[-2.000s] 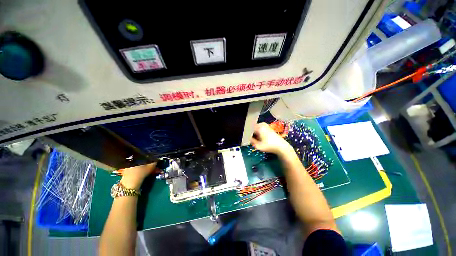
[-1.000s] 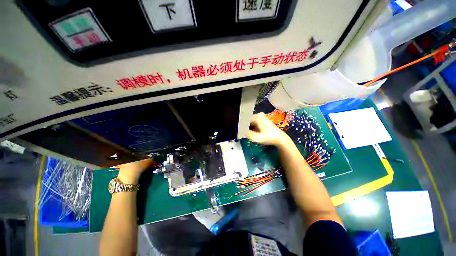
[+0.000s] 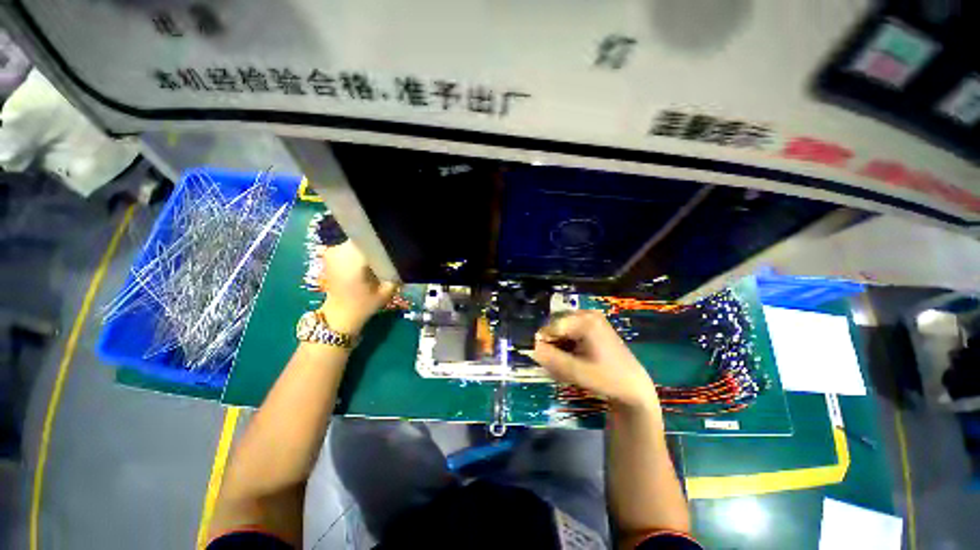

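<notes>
The dark crimping tooling with a small orange part (image 3: 484, 335) sits on a pale base plate (image 3: 441, 368) under the machine head. My right hand (image 3: 589, 355) is at the tooling's right side, fingertips pinched together; a thin lead seems to run from them, but it is too small to be sure. My left hand (image 3: 352, 288), with a wristwatch, is left of the tooling, with orange-red wire ends beside its fingers; its grip is unclear. Red and black wire leads (image 3: 688, 397) lie in a fan on the green mat at the right. A silver rod (image 3: 499, 403) points toward me.
The cream machine housing (image 3: 408, 59) hangs overhead, with a dark blue panel (image 3: 580, 231) below it. A blue bin (image 3: 134, 349) of long white-grey strands stands at the left. White paper (image 3: 815, 351) and a yellow strip (image 3: 768, 481) lie at the right. More leads lie behind my left hand.
The view has swung left. My right hand has moved from the right of the machine head to the tooling's right side. My left hand has moved back and up, beside the leads at the left.
</notes>
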